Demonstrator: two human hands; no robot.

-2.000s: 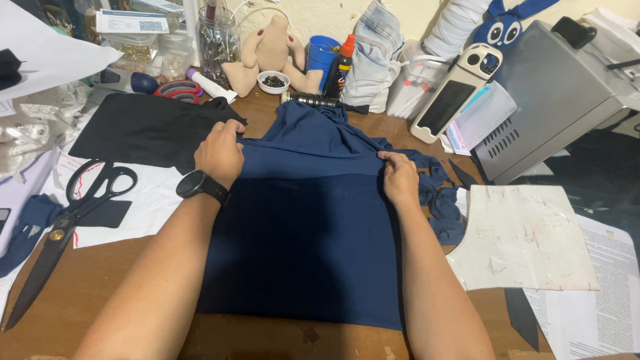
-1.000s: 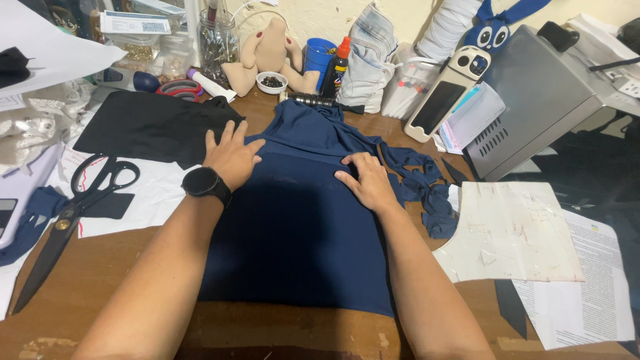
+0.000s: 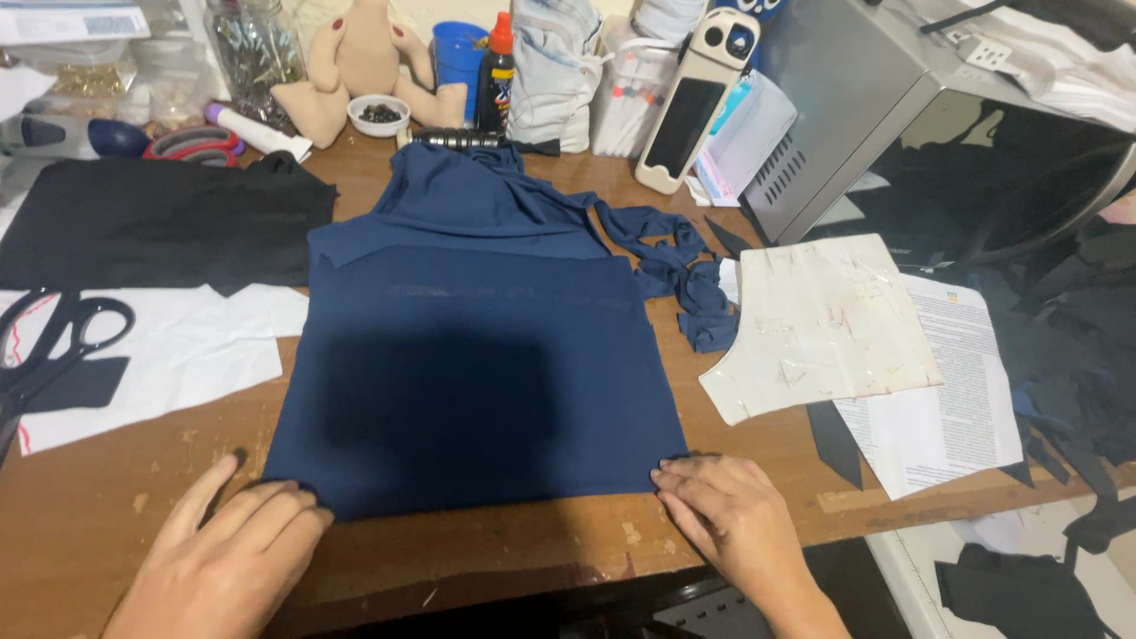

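Note:
Navy blue fabric (image 3: 470, 382) lies folded flat on the wooden table (image 3: 586, 532), its upper part gathered in loose folds. My left hand (image 3: 235, 541) rests on its near left corner, fingers spread and thumb tips out of sight beneath. At the near right corner, the fingertips of my right hand (image 3: 723, 510) touch the edge; whether they pinch the cloth is unclear. Narrow navy fabric scraps (image 3: 661, 240) curl beside the upper right of the piece.
Black fabric (image 3: 169, 222) and black-handled scissors (image 3: 53, 346) over white paper (image 3: 195, 364) lie left. A pale pattern piece (image 3: 830, 319) overlaps printed sheets (image 3: 958, 382) at right, before a grey microwave oven (image 3: 852, 106). A white dish (image 3: 379, 115) and red-capped bottle (image 3: 497, 75) stand behind.
Both hands have moved from the upper part of the navy fabric down to its near corners. The view has shifted.

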